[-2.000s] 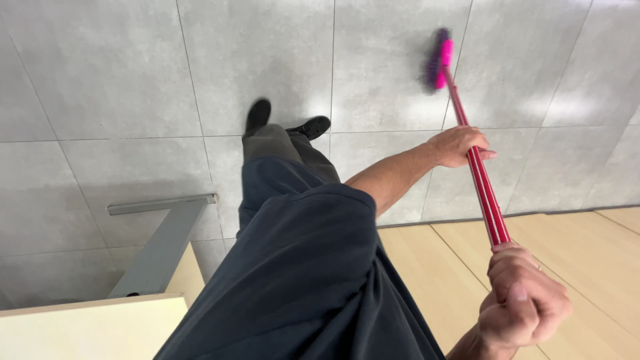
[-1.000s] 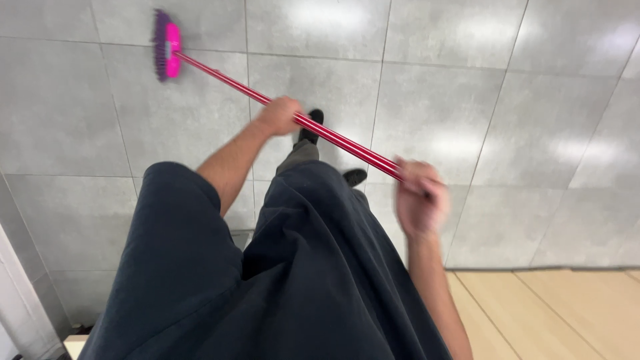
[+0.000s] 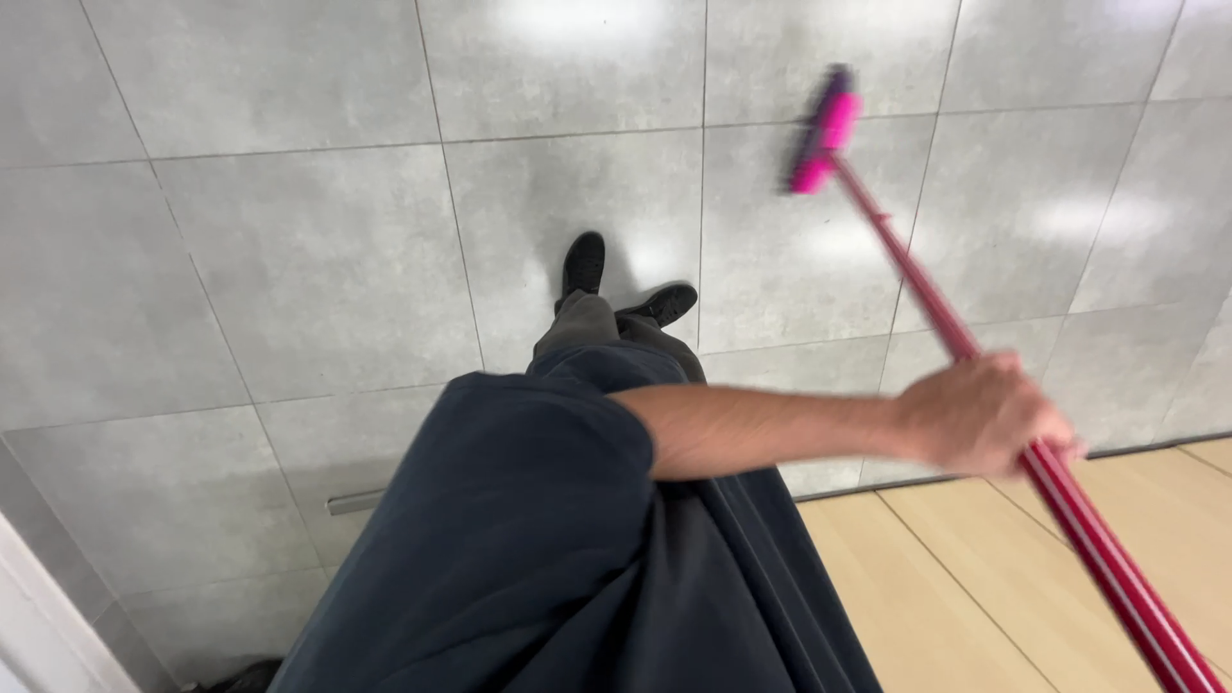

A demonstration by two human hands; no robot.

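Observation:
My left hand [image 3: 987, 416] is closed around the red, white-striped handle of a broom [image 3: 1107, 549], at the right of the view. The handle slants from the lower right corner up to the pink head with dark purple bristles [image 3: 828, 135], which is blurred over the grey floor tiles [image 3: 318, 250]. My left forearm reaches across in front of my dark shirt. My right hand is out of view, and so is the upper end of the handle.
My black shoes [image 3: 583, 265] stand on the tiles near the middle. Light wood-look panels [image 3: 924, 577] run along the lower right. A grey metal bar [image 3: 354, 501] shows left of my shirt, a white edge [image 3: 48, 616] at the lower left, with a dark object [image 3: 241, 677] close by.
The broom head has swung from the upper left, one second ago, to the right of my feet. My left hand has moved right with the handle, and my right hand has left the view.

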